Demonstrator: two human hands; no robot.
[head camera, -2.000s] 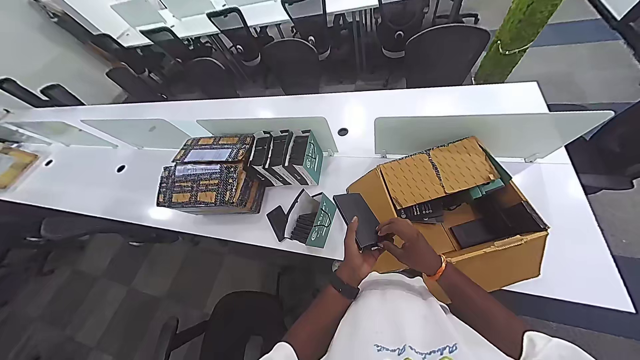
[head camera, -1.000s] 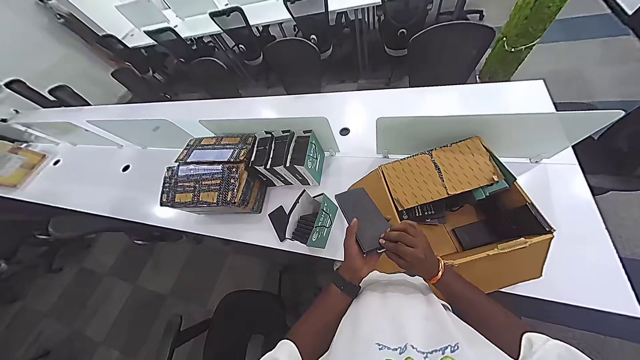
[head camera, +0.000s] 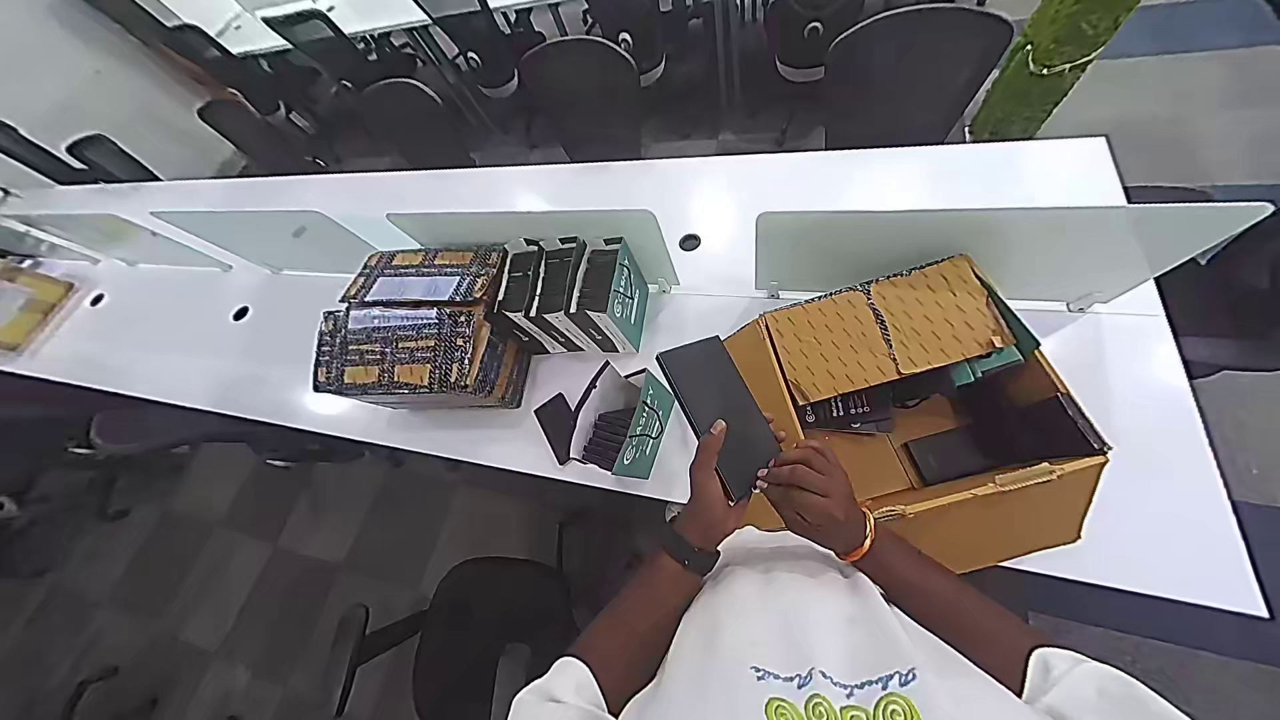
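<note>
My left hand grips a flat, dark rectangular box, its thumb on the upper face. The fingers of my right hand pinch the box's lower right edge. Just right of it stands a large open cardboard carton with black boxes and green-and-black packaging inside. Left of the dark box, an open green-and-black box holds several thin black items, its flap spread to the left. Whether the dark box is sealed, I cannot tell.
Several black-and-green boxes stand upright beside stacked, taped parcels. Frosted divider panels run along the white desk. Cable holes pierce the desktop. An office chair is below the desk's near edge.
</note>
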